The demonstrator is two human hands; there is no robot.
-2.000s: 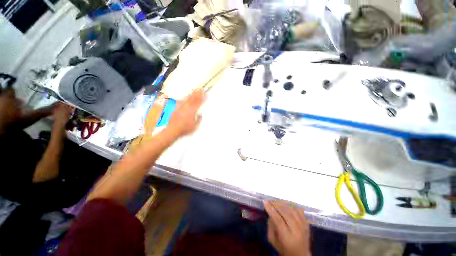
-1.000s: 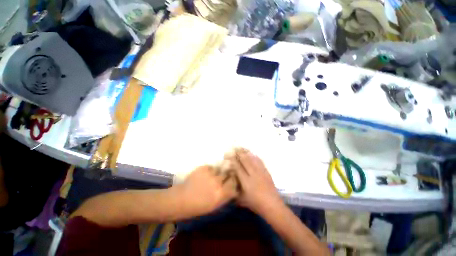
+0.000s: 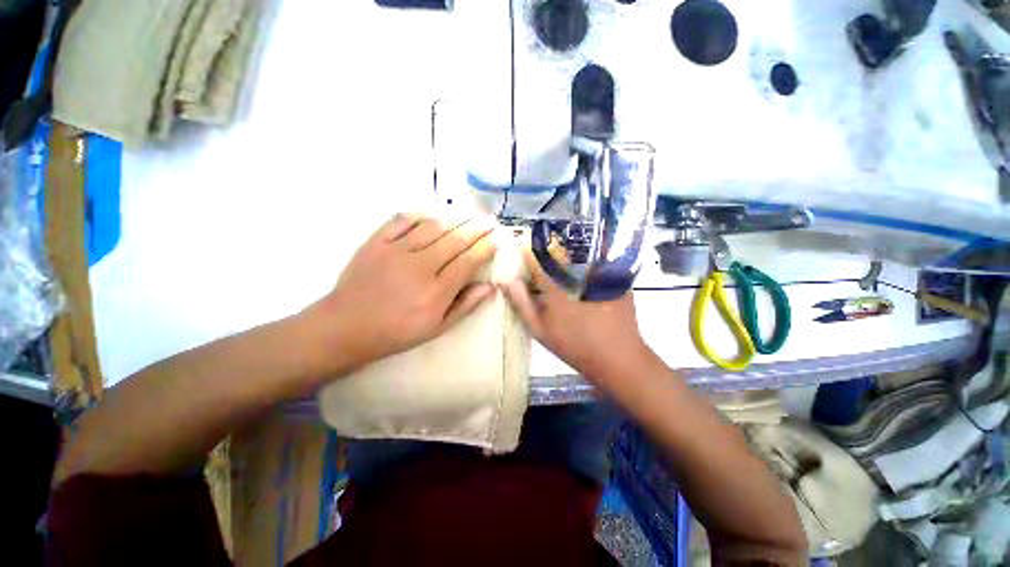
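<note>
A beige fabric piece [image 3: 432,385] lies under my hands and hangs over the table's front edge, with a seam along its right side. My left hand [image 3: 415,277] presses flat on its upper part. My right hand [image 3: 576,316] has its fingertips on the fabric's right edge, close to the needle area. A glossy curved guard [image 3: 622,222] on the sewing machine [image 3: 753,122] hides part of my right fingers. The needle and presser foot are too blurred and bright to tell apart.
Scissors [image 3: 725,316] with yellow and green loops and small snips [image 3: 853,309] lie right of the needle. A stack of beige cut pieces [image 3: 155,66] lies upper left, above a brown strip [image 3: 72,255]. Crumpled cloth [image 3: 814,487] is below the table edge at lower right.
The view has moved closer to the needle area. My hands, earlier together at the table's front edge, are now beside the needle with the fabric piece under them.
</note>
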